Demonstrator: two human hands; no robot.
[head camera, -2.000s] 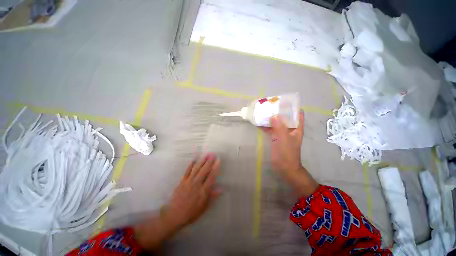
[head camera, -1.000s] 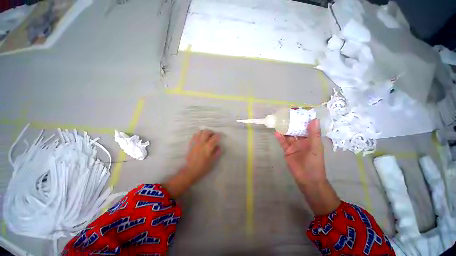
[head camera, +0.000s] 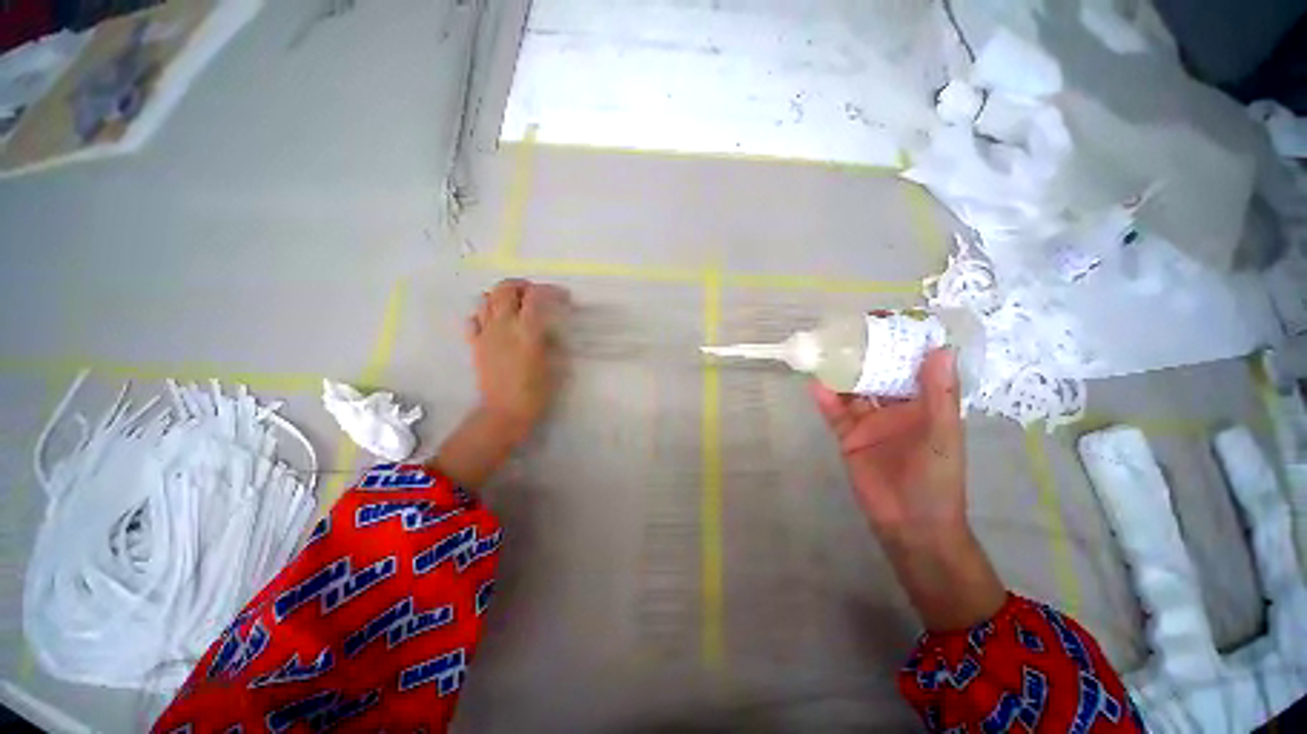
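Note:
My right hand (head camera: 903, 452) holds a clear glue bottle (head camera: 903, 354) above the table, lying on its side. Its thin nozzle points left and its label is partly covered by my thumb. My left hand (head camera: 516, 359) is back down over the grey-beige table (head camera: 602, 559), left of the nozzle, with the fingers curled and blurred. I cannot tell whether anything is under or between its fingers.
A crumpled white scrap (head camera: 376, 420) and a looped heap of white cords (head camera: 165, 538) lie left. Right are a tangled white cord bundle (head camera: 1032, 366), loose white fabric (head camera: 1147, 323) and a U-shaped white piece (head camera: 1147, 531). Yellow tape lines (head camera: 712, 531) cross the table.
My left hand has moved away and to the left over the table, its fingers now curled. My right hand has shifted right with the bottle and turned palm up beneath it.

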